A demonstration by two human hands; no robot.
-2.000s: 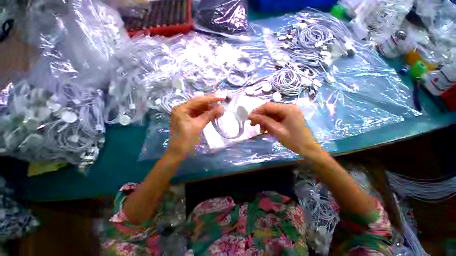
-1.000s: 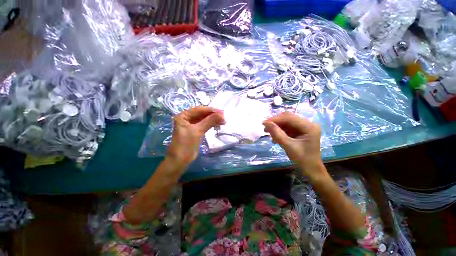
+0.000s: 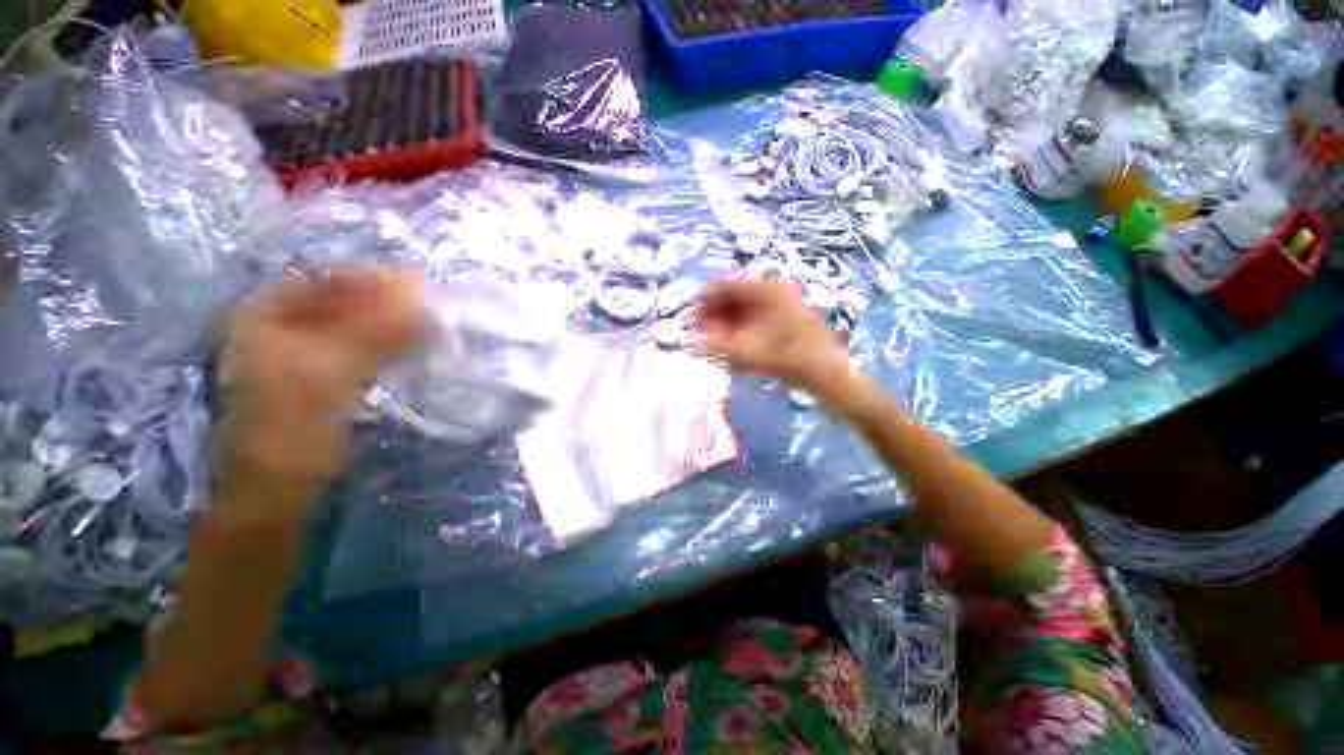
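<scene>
My left hand (image 3: 317,369) is blurred, left of the work area. Its fingers are shut on a small clear bag (image 3: 494,362) that trails to the right; its contents are too blurred to tell. My right hand (image 3: 774,332) is at the near edge of the unbagged coiled cables (image 3: 833,229), fingertips together; whether they grip a cable is unclear. The stack of empty bags (image 3: 627,443), whitish with a pink-red edge, lies in front of me. The heap of bagged cables (image 3: 516,236) lies behind it.
Clear plastic sheeting (image 3: 1002,317) covers the green-blue bench. Big clear bags (image 3: 103,457) stand far left. A red tray (image 3: 376,118), dark plastic bag (image 3: 575,81) and blue tray (image 3: 781,37) are at the back. White bottles (image 3: 1216,244) and a red box (image 3: 1268,280) stand right.
The view has shifted. My left hand has moved far left, away from the stack, with the clear bag. My right hand has moved up to the unbagged pile. The stack is now uncovered.
</scene>
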